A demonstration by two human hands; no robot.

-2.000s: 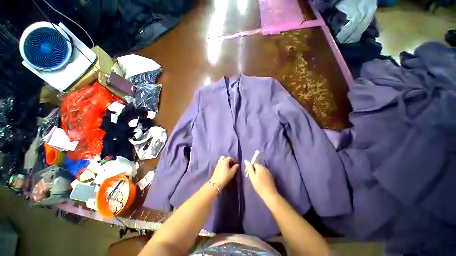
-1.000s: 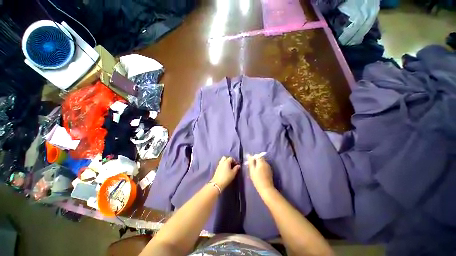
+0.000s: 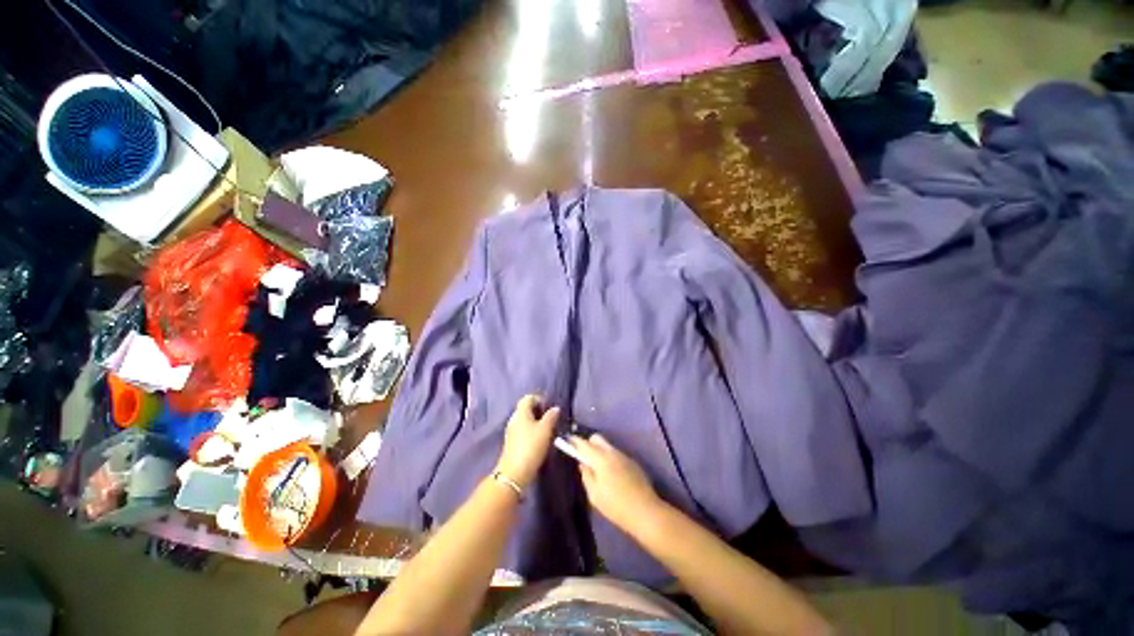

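A dusty purple jacket (image 3: 622,311) lies flat on the glossy brown table (image 3: 460,162), its dark front edge running down the middle. My left hand (image 3: 531,437) is at the waist of the front edge, its fingers pinching the jacket cloth there. My right hand (image 3: 607,477) is just to the right and slightly lower, near the front edge. It holds a small white piece (image 3: 570,449) between its fingertips. What the piece is cannot be told.
An orange-rimmed tub (image 3: 326,497), white scraps, a clear plastic box (image 3: 124,478), a red-orange bag (image 3: 205,311) and black scraps (image 3: 292,342) lie at left. A desk fan (image 3: 106,137) stands behind them. A large purple garment pile (image 3: 995,336) is at right.
My right hand has moved left and down with the white piece, closer to my left hand. My left hand and the front edge have shifted slightly left. The view has shifted a little.
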